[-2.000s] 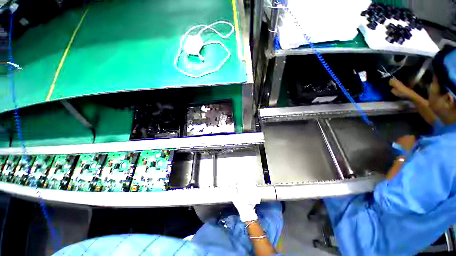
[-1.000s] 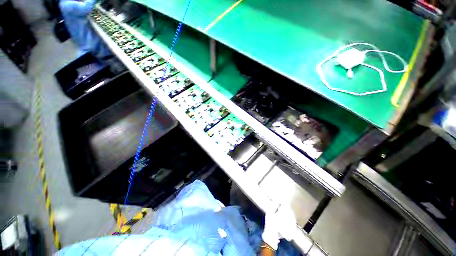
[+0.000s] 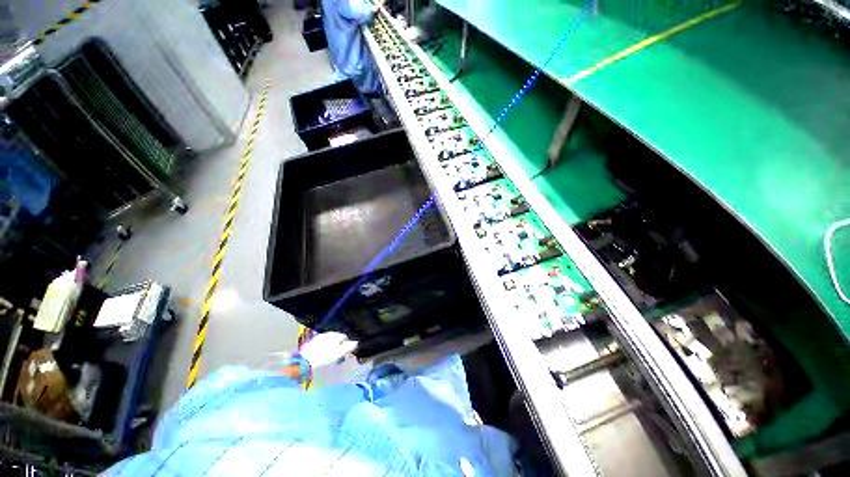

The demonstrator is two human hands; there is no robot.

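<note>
Green circuit boards (image 3: pixel 550 296) crowded with parts lie in a long row between the pale metal edges of the conveyor rail (image 3: pixel 522 359). The nearest board ends short of a metal roller (image 3: pixel 589 366). My left hand (image 3: pixel 328 349), in a white glove, is small and blurred at the lower left, low beside the large black tote and away from the boards. Its fingers are too unclear to tell whether they hold anything. My right hand is not in view.
A large black tote (image 3: pixel 289 224) stands left of the rail, a smaller bin (image 3: pixel 303 116) beyond it. Two parts trays (image 3: pixel 718 349) lie under the green-topped shelf (image 3: pixel 690 121). A blue-smocked person (image 3: pixel 345 42) stands far up the line. A trolley (image 3: pixel 135 368) is at left.
The view has swung left along the line. The gloved hand earlier at the rail's near edge has left view; my left hand has appeared near the tote. The row of boards looks unchanged.
</note>
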